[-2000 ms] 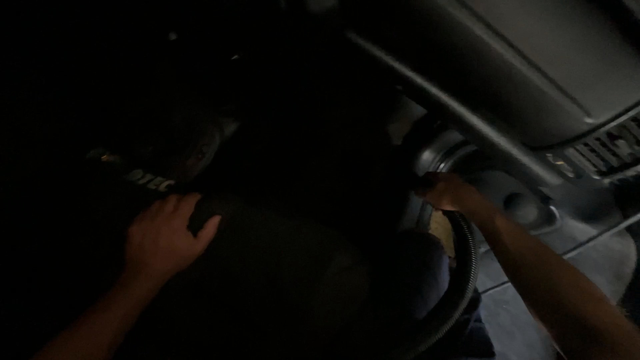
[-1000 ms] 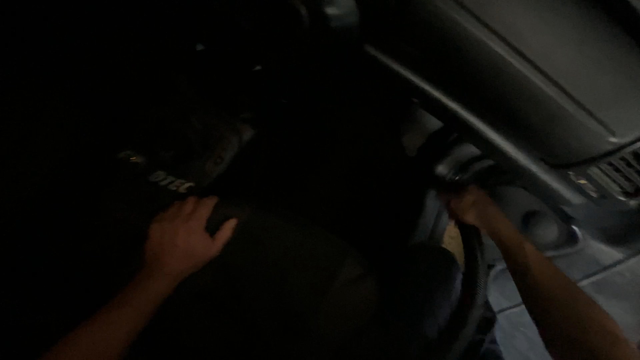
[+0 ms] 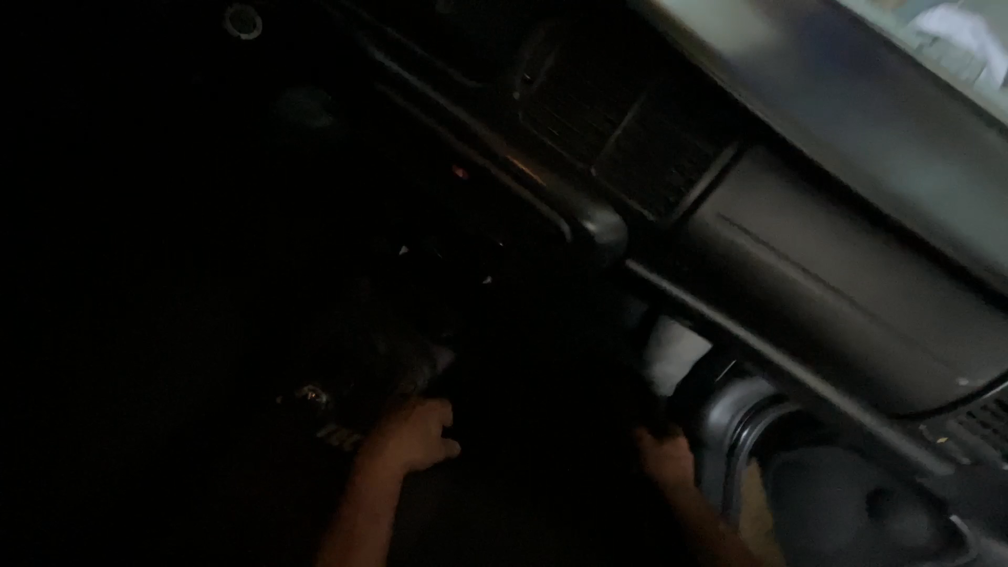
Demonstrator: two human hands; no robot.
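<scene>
Both hands are low in the very dark view inside a vehicle cabin. My left hand is left of centre, by a dark surface with pale lettering. Its fingers look bent, and shadow hides whether they hold anything. Farther right, my right hand reaches into deep shadow beside the door opening. Its fingertips are lost in the dark, so what they touch cannot be told. A pale patch shows just above it.
The dashboard panel slants across the upper right, below the windshield. An air vent is at the right edge. A door panel with a round speaker-like part fills the lower right. A small red light glows near the upper middle.
The view has swung to take in more dashboard. My right hand has left the curved, ribbed black part it was gripping, which no longer shows. My left hand's fingers, earlier spread, are now more bent.
</scene>
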